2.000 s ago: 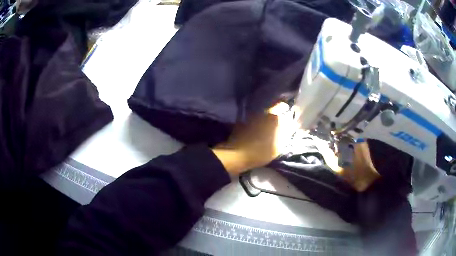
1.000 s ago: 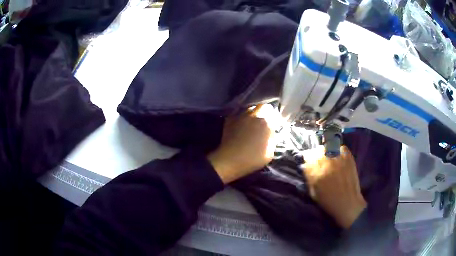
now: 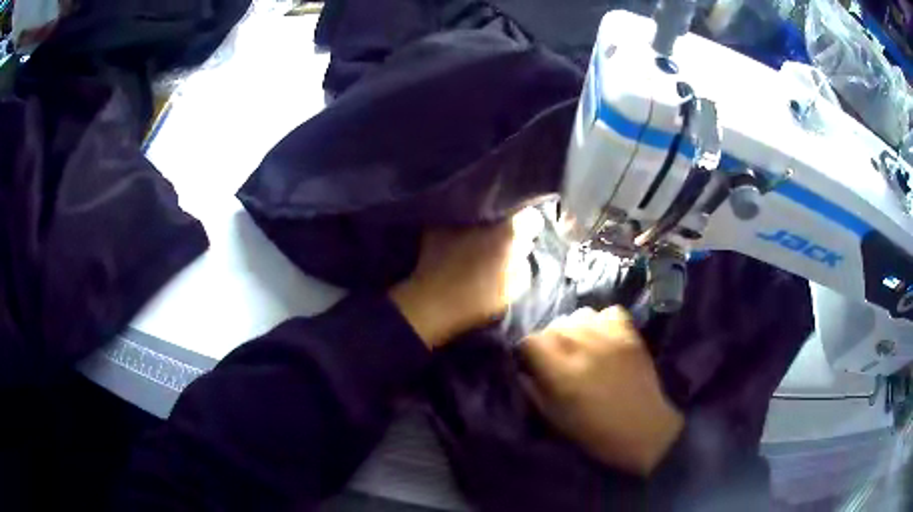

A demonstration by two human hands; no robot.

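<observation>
A dark purple-black garment (image 3: 400, 140) lies across the table and under the head of the white sewing machine (image 3: 641, 120). Its shinier cloth (image 3: 546, 275) shows in bright lamp glow at the presser foot (image 3: 616, 240). My left hand (image 3: 466, 275) grips the garment left of the needle area; its fingertips are washed out by glare. My right hand (image 3: 601, 385) is closed on the cloth in front of the machine head, slightly blurred. The needle tip cannot be made out.
Another dark garment piece (image 3: 90, 210) lies at the left. The white table (image 3: 230, 285) has a ruler strip (image 3: 150, 362) along its front edge. Clear plastic bags (image 3: 861, 75) are at the upper right. A dark control panel (image 3: 891, 280) is on the machine's right.
My right hand has moved from beside the needle area leftward and nearer to me. My left hand has shifted slightly left. The garment's upper part has folded over, and the view has shifted.
</observation>
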